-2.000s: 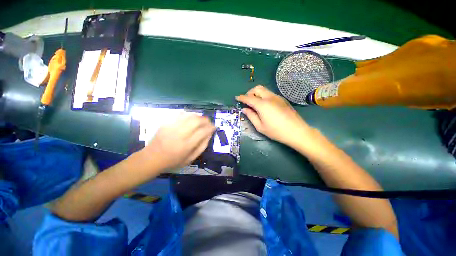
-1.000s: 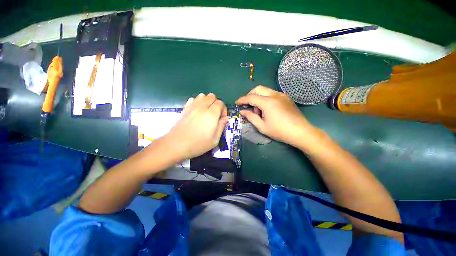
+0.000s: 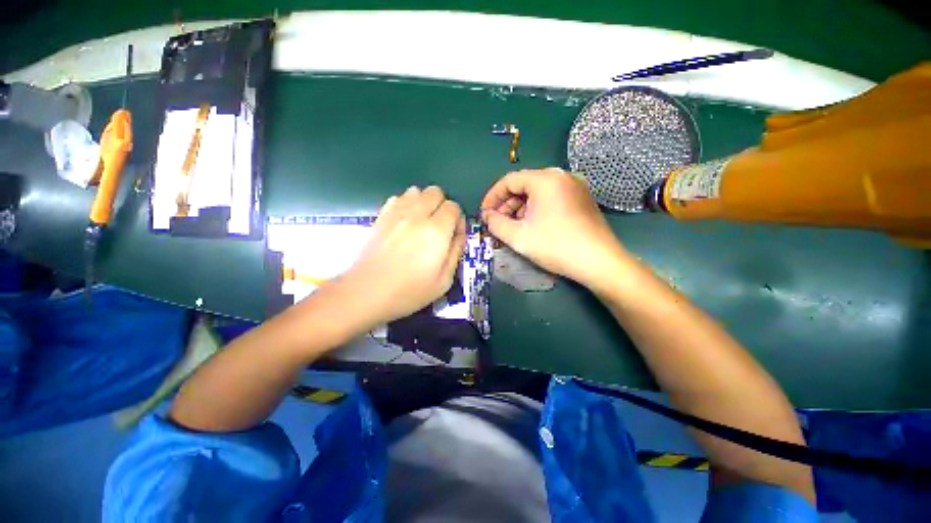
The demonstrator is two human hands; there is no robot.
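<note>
An open tablet (image 3: 316,250) lies on the dark green bench in front of me, with white areas and black patches. A main board (image 3: 479,281) runs along its right short end. My left hand (image 3: 413,250) is over the tablet, fingertips bent down at the board's upper end. My right hand (image 3: 541,220) is at the tablet's upper right corner, thumb and index finger pinched close together. The fingers hide whatever is between them, so I cannot tell if either hand holds a small part.
A second open tablet (image 3: 209,133) and an orange-handled tool (image 3: 111,169) lie at left. A small flex (image 3: 512,141) lies behind my hands. A round perforated tray (image 3: 633,143), dark tweezers (image 3: 694,65) and a large orange electric screwdriver (image 3: 817,179) are at right. A black strap crosses my right forearm.
My left hand has moved right and up from the tablet's middle to the board's upper end. My right hand's fingers have curled in more. The large screwdriver has shifted slightly in view.
</note>
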